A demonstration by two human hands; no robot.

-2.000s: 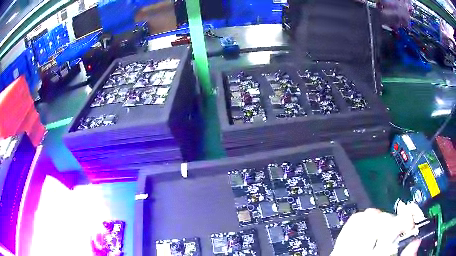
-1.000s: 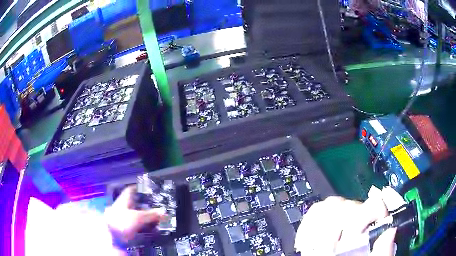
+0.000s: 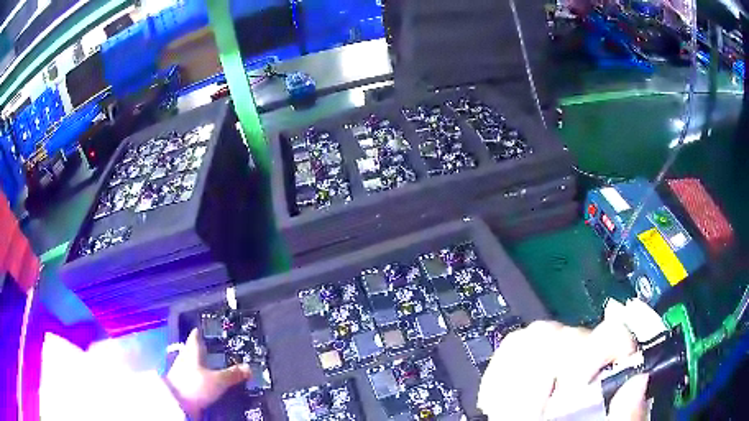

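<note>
My left hand (image 3: 197, 377) is at the left side of the near black foam tray (image 3: 283, 329), with thumb and fingers around a circuit board (image 3: 238, 335) that lies in the tray's upper left corner. More boards lie in rows in the tray, such as one to the right (image 3: 402, 308). My right hand (image 3: 567, 370), at the lower right, holds a dark dispensing syringe (image 3: 661, 362) with a bright green adapter (image 3: 683, 349) and a crumpled white wipe (image 3: 634, 321). The syringe tip is hidden.
Two stacks of foam trays with boards stand behind, left (image 3: 156, 247) and centre (image 3: 427, 200). A green post (image 3: 236, 78) rises between them. A blue dispenser (image 3: 645, 242) and a red block (image 3: 700, 212) are at right, with a clear hose above. White-purple glare fills the lower left.
My left hand came in from the left with a circuit board and lowered it into the tray's left corner. My right hand still holds the syringe. The view has shifted right.
</note>
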